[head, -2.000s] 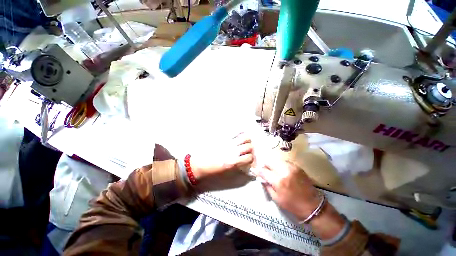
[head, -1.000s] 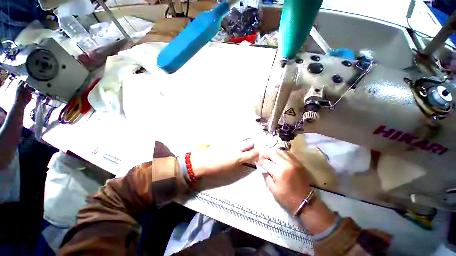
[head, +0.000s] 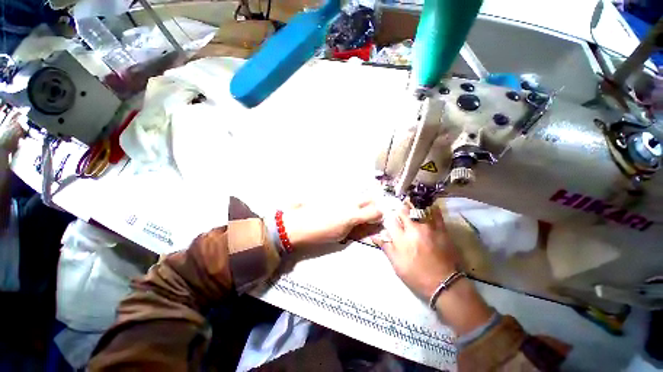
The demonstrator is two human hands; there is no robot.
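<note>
The off-white sewing machine head stands at the right, with its presser foot and needle cluster at the lower left end. My left hand, with a red bead bracelet, lies on the table left of the needle, its fingertips close to my right hand. My right hand is just in front of the presser foot, fingers bent down. Both hands hold a small white cloth piece at the needle. Its edges merge with the overexposed table, and the fingers hide part of it.
A blue paddle shape and a green cone hang above the table. A white-cream cloth pile lies at the left. A neighbouring machine, scissors and a person's hand are further left. White cloth lies under the machine arm.
My right hand has moved up towards the presser foot, and my left hand has shifted slightly up with it. The neighbour's hand has moved further to the left edge. The view has shifted slightly.
</note>
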